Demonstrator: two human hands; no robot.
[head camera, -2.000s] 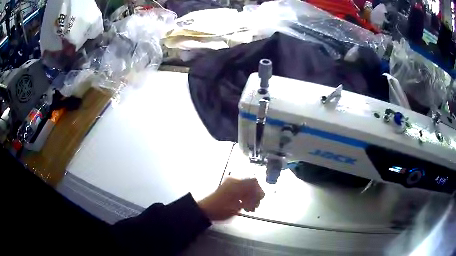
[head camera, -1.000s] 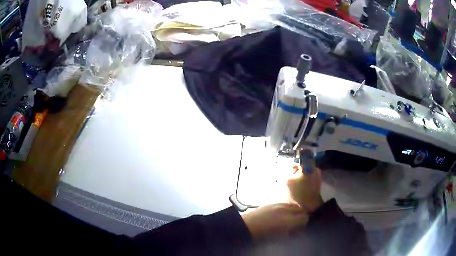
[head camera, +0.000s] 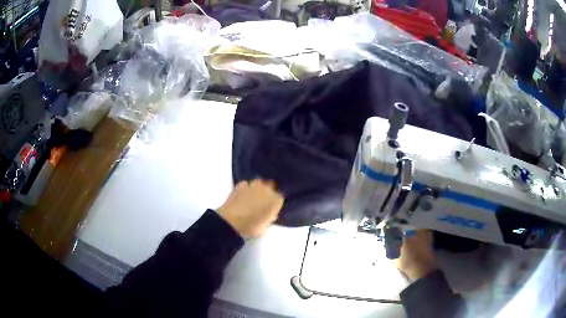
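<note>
A dark purple-black garment (head camera: 298, 140) lies bunched behind and left of the sewing machine head (head camera: 428, 180). My left hand (head camera: 253, 206) is closed on the garment's front left edge. My right hand (head camera: 417, 251) is under the machine head, right of the presser foot area; its fingers are mostly hidden behind the head, so I cannot tell if it holds anything. The bright needle plate area (head camera: 347, 264) shows below the needle, with no cloth on it.
The white table (head camera: 167, 186) spreads left of the machine. A brown board (head camera: 80, 180) with a bottle and small tray is at far left. Clear plastic bags (head camera: 180, 62) and pale cloth (head camera: 260, 56) are piled behind. The machine's control panel (head camera: 530, 231) is at right.
My left hand has moved left and back from the needle area onto the garment, whose edge now reaches nearer the front. My right hand, near the needle a second ago, is now partly behind the head.
</note>
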